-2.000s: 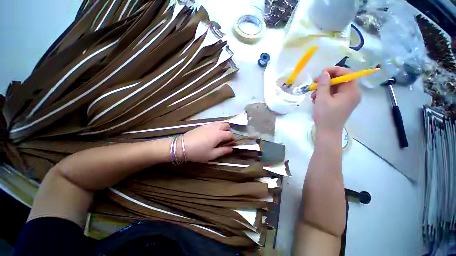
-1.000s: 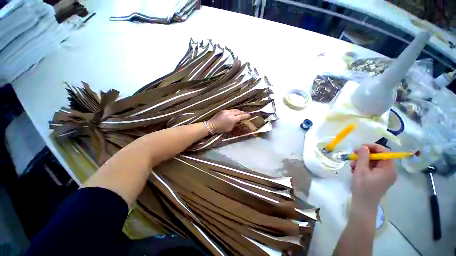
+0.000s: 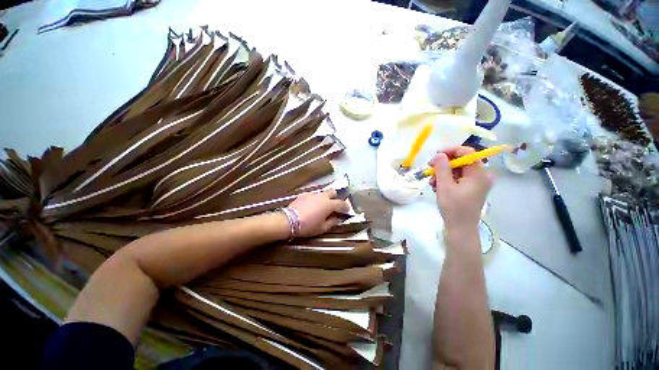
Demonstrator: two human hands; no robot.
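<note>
A large fanned bundle of brown straps (image 3: 217,148) with white edges lies across the left and middle of the table, tied at the far left. My left hand (image 3: 322,214) rests on the straps near their right ends, its fingers on a pale strap end; whether it grips one is hard to tell. My right hand (image 3: 462,186) holds a yellow-handled brush (image 3: 483,154), its tip at the mouth of the white glue pot (image 3: 396,189). A second yellow brush (image 3: 417,144) stands in the pot. A dark board (image 3: 395,318) shows under the lower strap ends.
A white spouted bottle (image 3: 455,76) stands behind the pot. Tape rolls (image 3: 358,104) and a small blue spool (image 3: 376,138) lie nearby. A black-handled tool (image 3: 566,222), a hammer (image 3: 514,322), plastic bags (image 3: 553,94) and grey-white strips (image 3: 632,282) are on the right.
The camera view has shifted. My left hand has moved from the upper part of the bundle toward the straps nearer me. My right hand stays by the pot with the brush.
</note>
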